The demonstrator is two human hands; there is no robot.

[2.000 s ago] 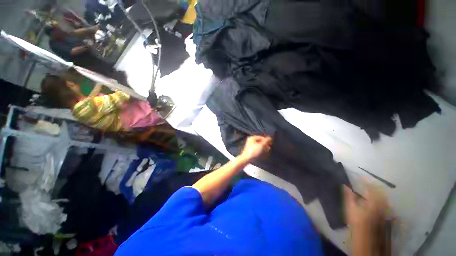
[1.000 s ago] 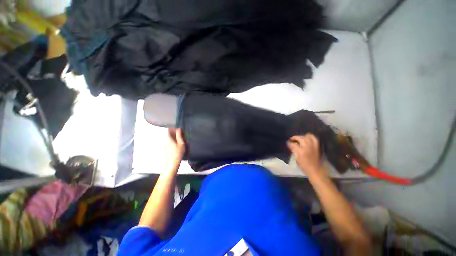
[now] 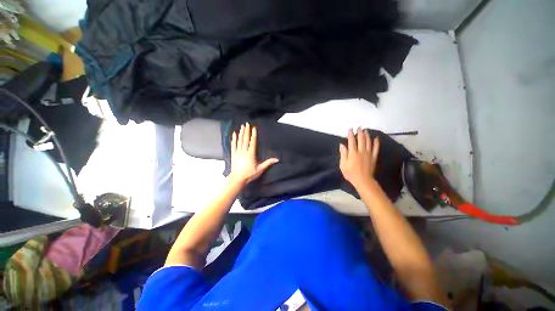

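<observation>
Black trousers [image 3: 298,159] are pulled over the grey sleeve board [image 3: 203,138], whose rounded end shows at the left. My left hand [image 3: 246,157] lies flat on the cloth beside the teal-edged waistband, fingers spread, thumb out to the right. My right hand [image 3: 359,157] lies flat on the cloth farther right, fingers a little apart. Neither hand grips anything. The steam iron [image 3: 424,182] stands at the right end of the table, right of my right hand, by the end of the trousers.
A large black garment pile [image 3: 243,61] covers the far side. A red hose sleeve [image 3: 487,214] runs right from the iron. A thin dark rod [image 3: 403,133] lies on the white table [image 3: 438,91]. A metal-armed stand [image 3: 85,209] and a person's striped sleeve [image 3: 30,273] are at left.
The view has swung from the left over to the table. The trousers now lie over the board. My fingers have opened from holding the cloth, and both hands now lie flat on it.
</observation>
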